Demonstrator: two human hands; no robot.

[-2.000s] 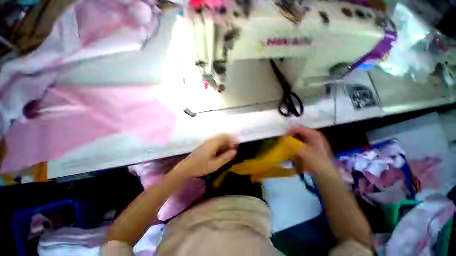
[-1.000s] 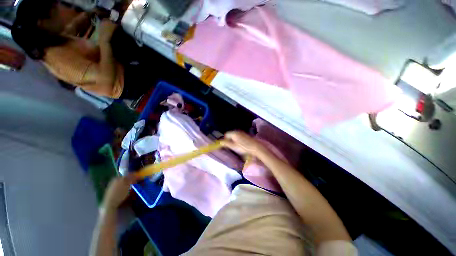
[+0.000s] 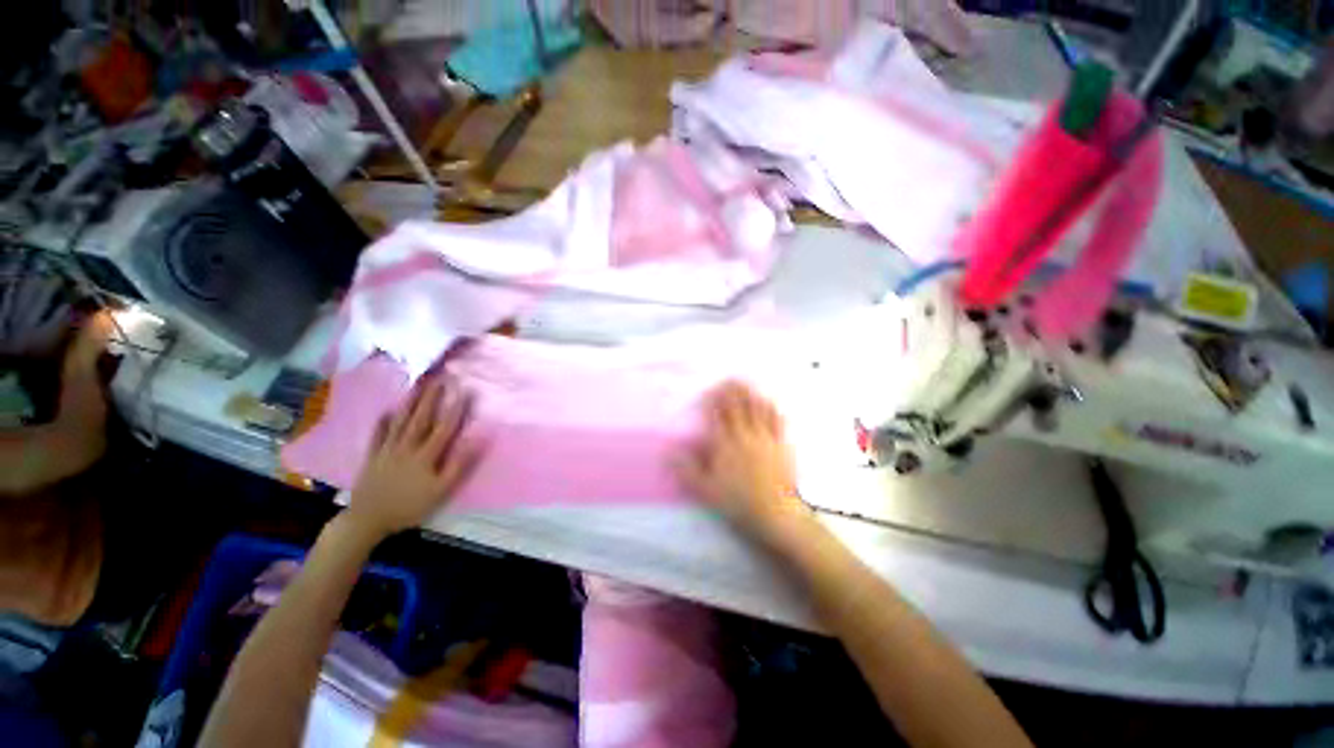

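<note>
A pale pink garment panel (image 3: pixel 578 460) lies on the white machine table, with a darker pink band along its near side. My left hand (image 3: pixel 414 453) rests flat on its left part, fingers spread. My right hand (image 3: pixel 742 456) rests flat on its right end, fingers slightly apart, beside the machine's lit needle area. Neither hand visibly grips the cloth. The white sewing machine head (image 3: pixel 1185 439) stands at the right. A yellow strip (image 3: pixel 424 699), blurred, lies over the basket area at lower left.
More pink and white panels (image 3: pixel 673 219) lie behind. Black shears (image 3: pixel 1124 585) lie under the machine arm. A bright pink bundle (image 3: pixel 1053 205) hangs before the head. A blue basket (image 3: pixel 220 585) is below left. Pink cloth (image 3: pixel 651 665) hangs below the table edge. A person's arm (image 3: pixel 66 439) shows far left.
The view has swung back toward the table and machine. My hands have let go of the yellow strip and moved from the basket area onto the pink panel, which now lies folded or straightened.
</note>
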